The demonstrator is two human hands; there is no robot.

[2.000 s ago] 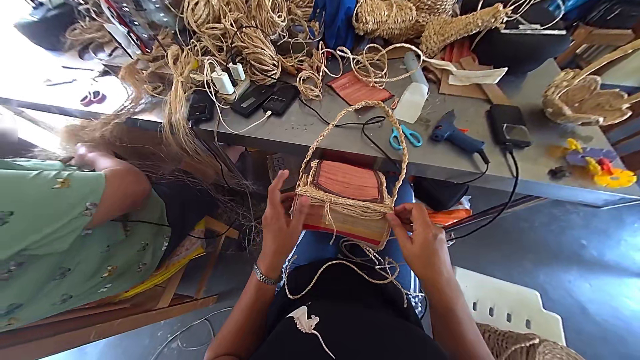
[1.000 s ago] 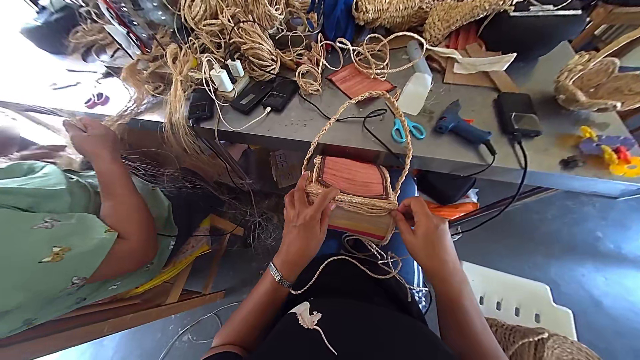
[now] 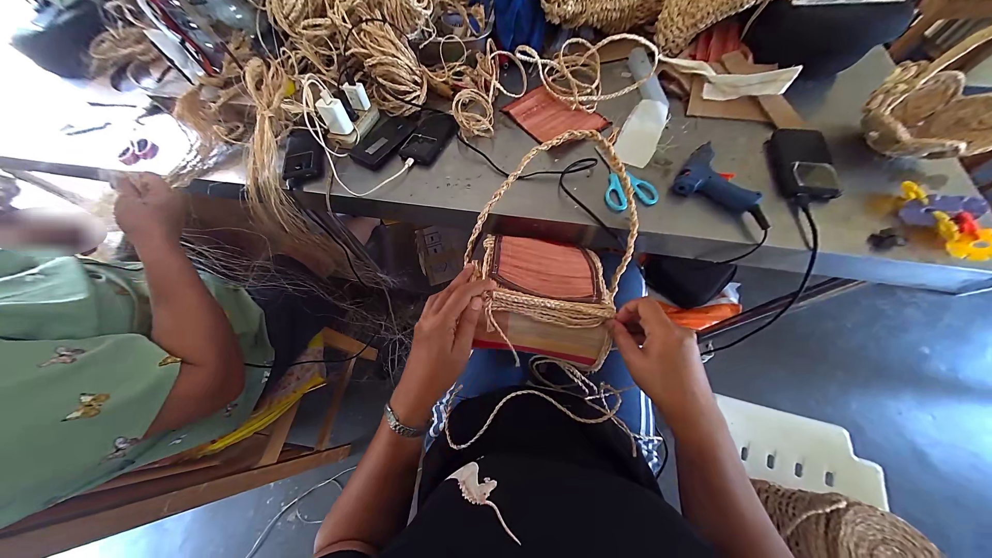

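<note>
A small box-shaped bag with a reddish woven panel (image 3: 546, 267) rests on my lap, its braided fiber handle (image 3: 570, 138) arching up over the table edge. Strands of braided cord (image 3: 550, 306) run across its front. My left hand (image 3: 449, 325) grips the bag's left edge by the cord, thumb and fingers against it. At the right corner, the fingertips of my right hand (image 3: 655, 341) pinch the cord near the handle's base. Loose cord (image 3: 535, 395) trails below the bag over my lap.
On the metal table (image 3: 496, 186) lie blue scissors (image 3: 632, 191), a glue gun (image 3: 717, 186), a power bank (image 3: 804, 167), a white bottle (image 3: 643, 128), phones and fiber coils (image 3: 387, 62). A co-worker's arm (image 3: 182, 287) is at left, a white plastic chair (image 3: 802, 449) at right.
My left hand has moved from the cords on the bag's front back to its left edge. My right hand stays at the right corner.
</note>
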